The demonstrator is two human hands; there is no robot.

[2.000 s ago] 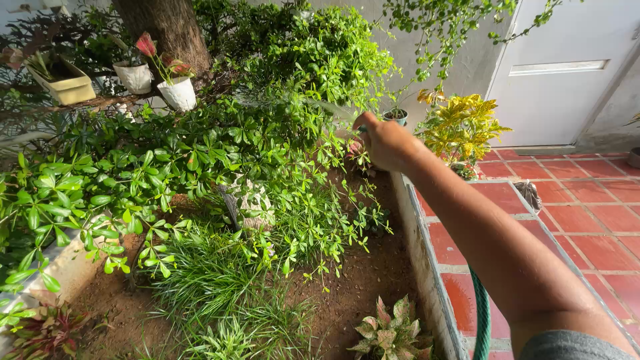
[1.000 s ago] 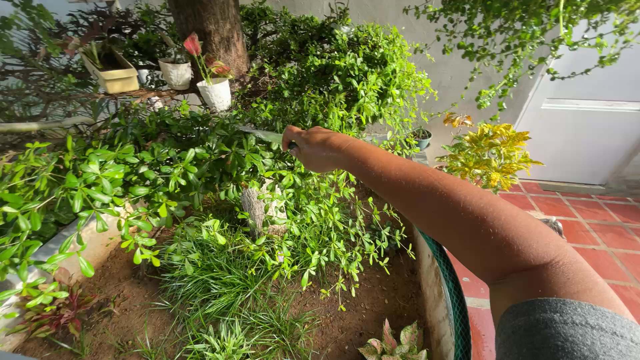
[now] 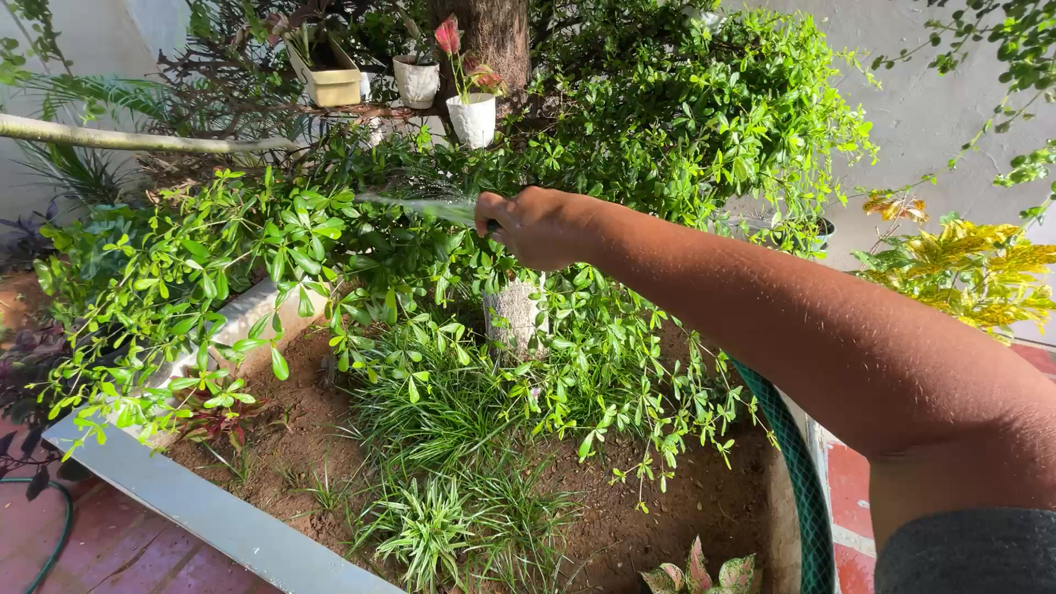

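Note:
My right hand [image 3: 536, 227] is closed around the end of a green garden hose [image 3: 788, 462], with my arm stretched in from the right. Water [image 3: 421, 208] sprays leftward from the fist onto the leafy shrub [image 3: 305, 227]. The hose hangs behind my forearm and runs down over the bed's right edge. Below the hand stands a rough pale stump or stone [image 3: 513, 318], partly covered by leaves. Grassy plants [image 3: 429, 528] grow in the brown soil [image 3: 685, 503] beneath. My left hand is outside the view.
A planter box [image 3: 334, 87] and white pots [image 3: 473, 122] sit by the tree trunk [image 3: 495, 49]. A low bed wall with a grey ledge [image 3: 206, 511] borders red tiles [image 3: 124, 544]. A bare branch [image 3: 140, 140] juts in from the left; a yellow-leaved plant [image 3: 973, 264] stands at right.
The view has swung left, bringing the grey ledge and left-hand tiles into sight. My right hand, still gripping the hose, has moved left across the shrub, and the spray with it.

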